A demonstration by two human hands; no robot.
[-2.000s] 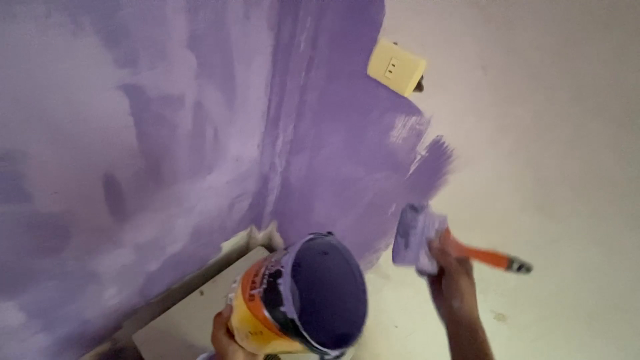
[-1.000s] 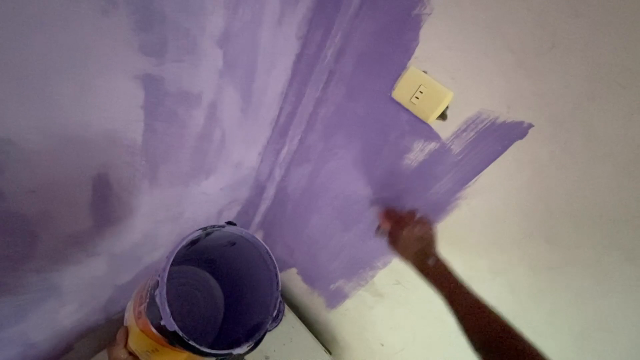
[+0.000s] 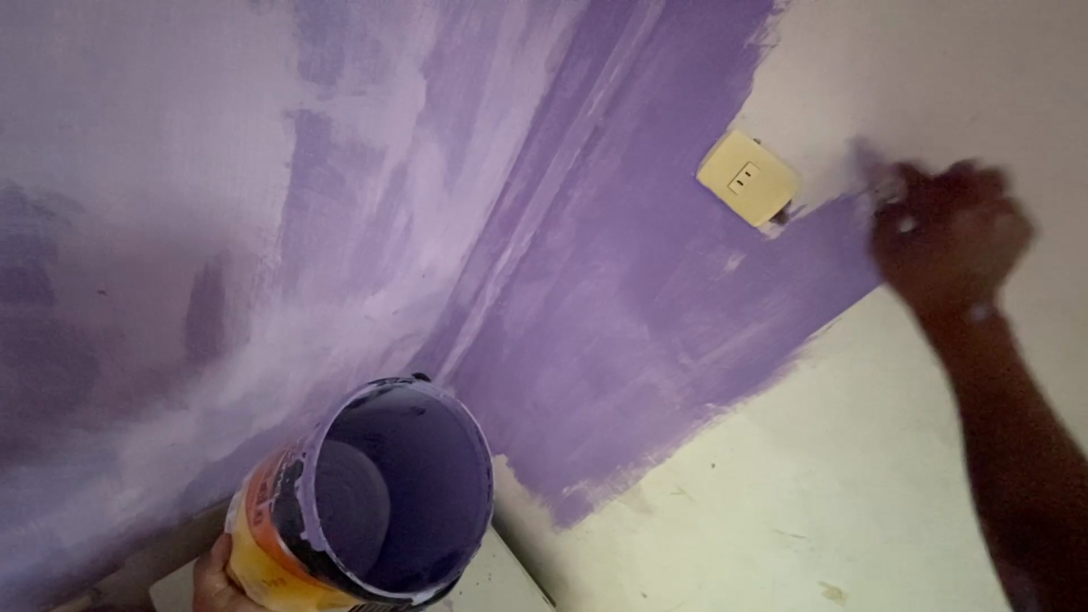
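My left hand [image 3: 219, 578] holds a paint bucket [image 3: 272, 518] from its outer side at the lower left. The bucket is tilted with its mouth toward me, and purple paint coats its inside and rim. At the upper right, my right hand [image 3: 952, 229] is closed around a paintbrush, blurred and mostly hidden by the fingers. Its bristles [image 3: 869, 161] are at the wall, at the right end of a band of wet purple paint [image 3: 765, 297]. This band runs below a yellow electrical outlet [image 3: 748, 178].
The wall corner [image 3: 527, 212] runs up from behind the bucket. On the left, a wall [image 3: 357, 212] has patchy purple and pale paint. Unpainted cream wall [image 3: 722, 510] lies at the lower right. A pale, flat-topped object [image 3: 501, 578] stands beneath the bucket.
My right hand has moved up and right along the wall with the brush. The purple area below the outlet has grown to the right and downward. The bucket remains in my left hand.
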